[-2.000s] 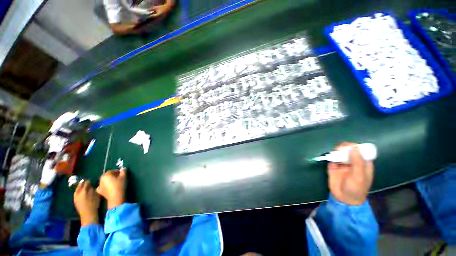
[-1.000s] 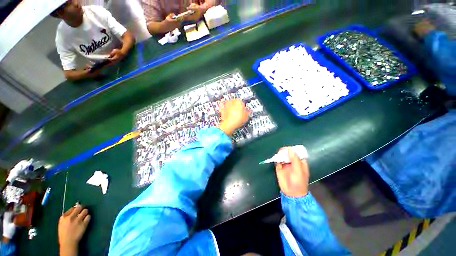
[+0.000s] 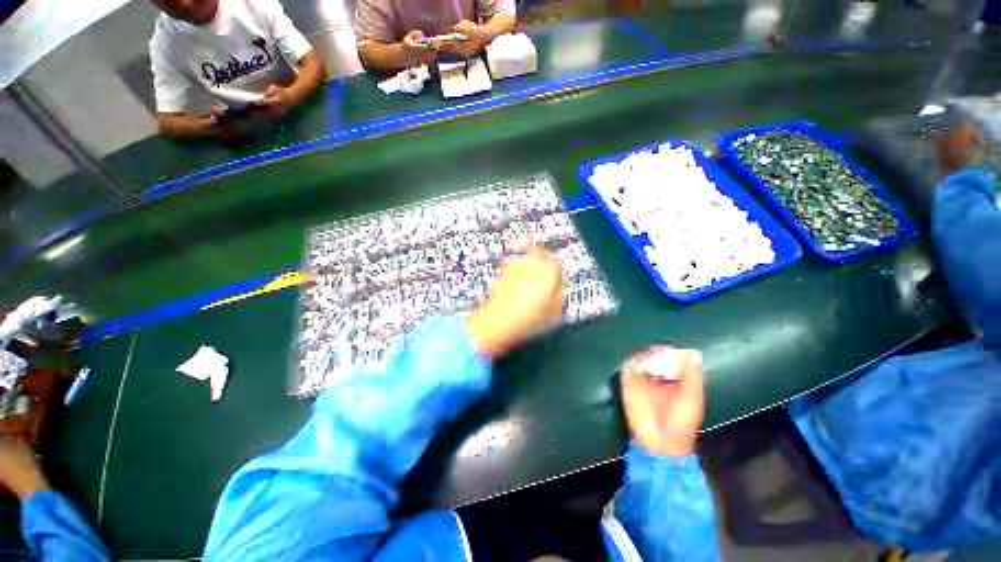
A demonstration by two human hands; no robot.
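Note:
The clear tray (image 3: 362, 258) full of small white and metallic pieces lies in the middle of the green bench. My left hand (image 3: 525, 296) is over the right part of the tray, blurred, with its fingers bent; whether it holds a piece cannot be told. My right hand (image 3: 665, 404) is closed around the white glue bottle (image 3: 663, 362) near the bench's front edge, to the right of the tray. The bottle's thin tip cannot be made out.
Blue bins hold white parts (image 3: 689, 225) and green circuit boards (image 3: 818, 189) at the right. A crumpled white wipe (image 3: 207, 370) lies left of the tray. Blue-sleeved neighbours' arms show at both sides (image 3: 971, 236). Two people sit across the bench. A blue pen (image 3: 77, 386) lies far left.
My left hand came in over the tray and has since moved slightly towards its near right part. My right hand still holds the bottle, its greenish tip no longer showing. The view has shifted right.

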